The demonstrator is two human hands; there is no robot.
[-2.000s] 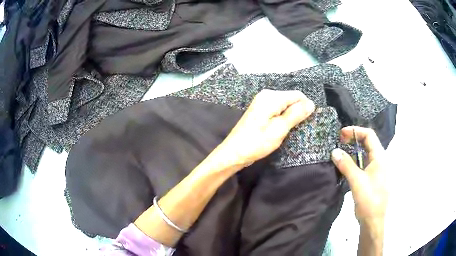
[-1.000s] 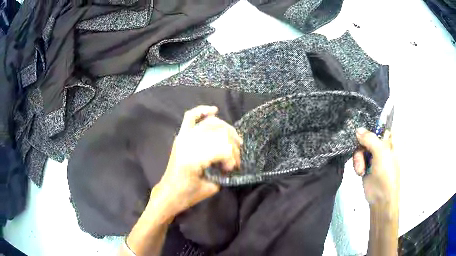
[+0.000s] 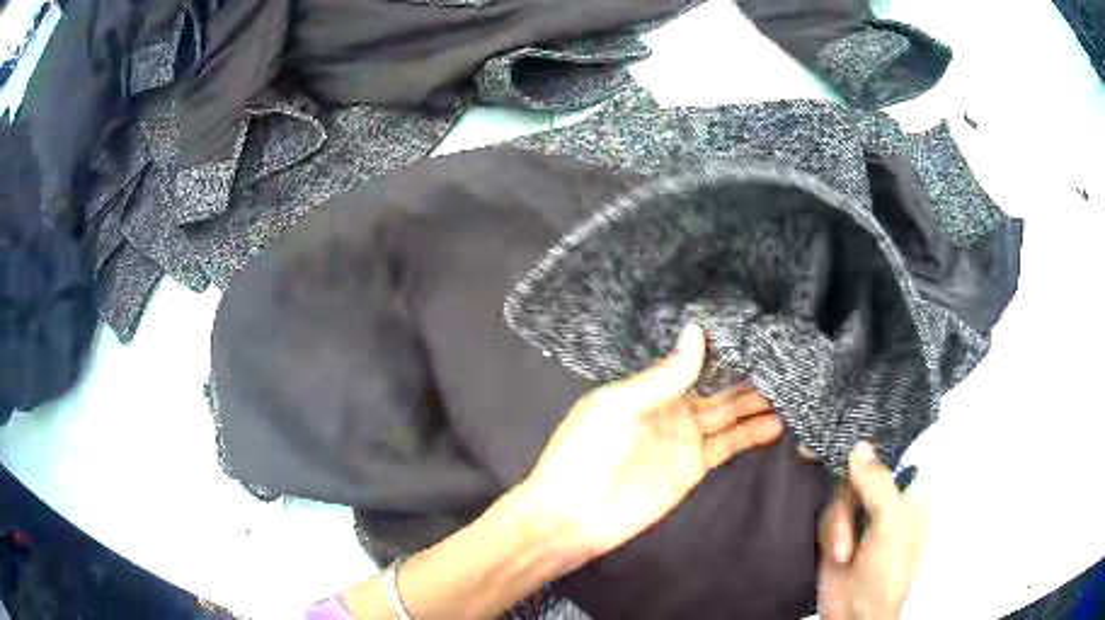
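The speckled grey tweed sleeve end [image 3: 776, 351] is spread into a wide open mouth, with dark inside showing. My left hand [image 3: 642, 442] holds its lower edge, thumb on the tweed and fingers beneath. My right hand [image 3: 866, 521] pinches the same edge further right, low at the right. A small dark-blue bit of the thread snips [image 3: 904, 476] shows beside my right fingertips; the blades cannot be seen. The smooth dark lining [image 3: 339, 327] of the jacket spreads to the left and below my hands.
More tweed pieces with dark lining [image 3: 364, 55] are heaped at the far left and top. A navy-black cloth bundle [image 3: 43, 291] lies at the left edge. The white table [image 3: 1018, 400] has a curved edge. Small dark specks lie on it at the upper right.
The sleeve mouth has been turned and opened wider. My left hand has moved right and opened out under the edge. My right hand has moved down, and the silver blades no longer show.
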